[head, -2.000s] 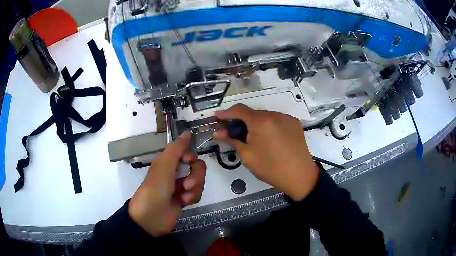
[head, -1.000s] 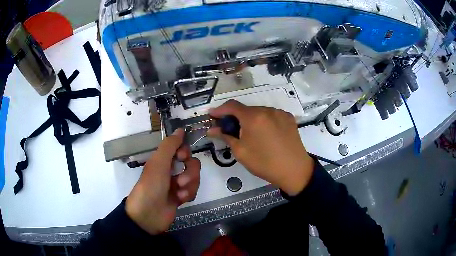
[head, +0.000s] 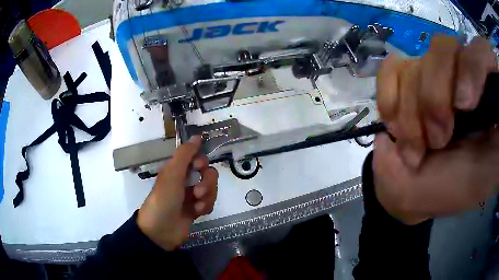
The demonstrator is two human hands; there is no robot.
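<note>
My left hand [head: 178, 199] is at the front of the white sewing machine [head: 323, 22], its fingertips pinching the edge of a small shiny metal piece [head: 216, 133] just right of the presser foot area. My right hand [head: 432, 104], large and blurred near the right edge, is closed around the dark handle of what looks like a screwdriver [head: 312, 143]. Its long dark shaft runs left along the machine bed's front edge, towards the metal piece. I cannot tell where its tip ends or whether it touches anything.
Black tape [head: 68, 123] lies heaped on the table's left. Behind it stand a brownish-silver cylinder [head: 35, 63] and an orange-red object [head: 57, 27]. A pale metal block [head: 142, 155] projects left below the needle. A measuring tape [head: 284, 212] runs along the front table edge.
My right hand has left the metal piece and moved far right and closer to the camera. The long dark shaft now points left. My left hand has stayed at the piece.
</note>
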